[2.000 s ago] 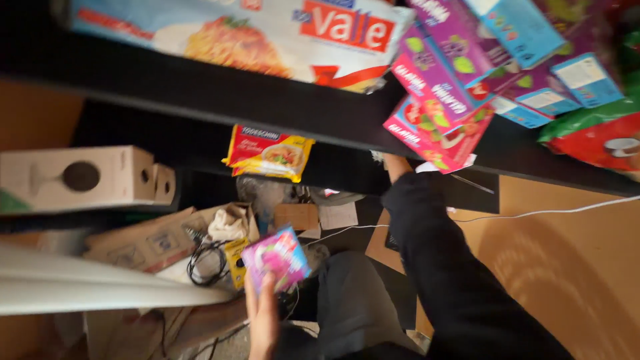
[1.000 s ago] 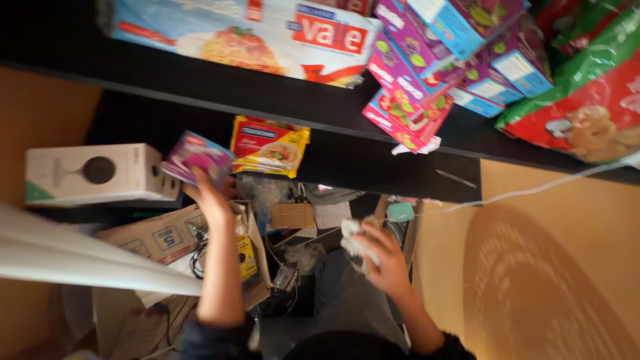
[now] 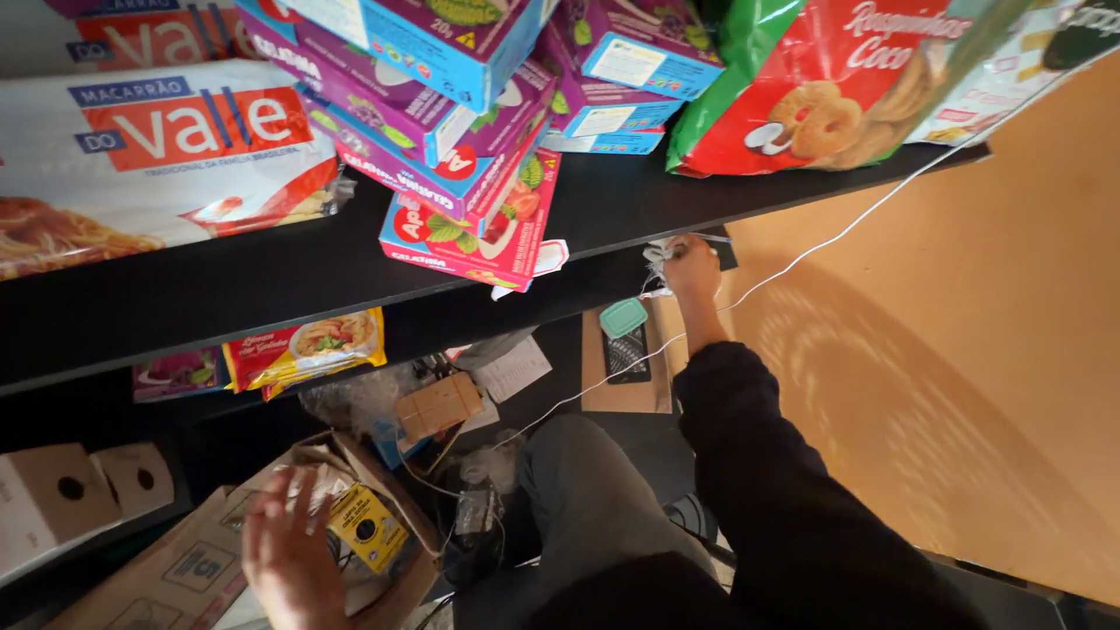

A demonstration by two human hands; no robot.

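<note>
My right hand [image 3: 696, 269] is closed on a whitish crumpled bundle [image 3: 658, 262], perhaps a cable, at the right end of the lower black shelf. My left hand [image 3: 293, 551], empty with its fingers apart, is over an open cardboard box [image 3: 210, 556] that holds a yellow packet [image 3: 372, 529]. A purple gelatin box [image 3: 178, 372] lies on the lower shelf, beside a red and yellow instant noodle packet [image 3: 306, 348]. Purple and pink gelatin boxes [image 3: 472, 236] are stacked on the upper shelf, with a torn white piece [image 3: 549, 257] at the lowest one.
Pasta packs [image 3: 166, 157] and a red and green biscuit bag [image 3: 822, 96] stand on the upper shelf [image 3: 612, 197]. A white cable [image 3: 840, 236] runs across the right side. Below are a teal-lidded item [image 3: 624, 318], a small brown box [image 3: 439, 405] and white boxes [image 3: 57, 503] at left.
My left hand has let go of the purple gelatin box and moved down over the cardboard box. My right hand, with the whitish bundle, has moved to the lower shelf's right end.
</note>
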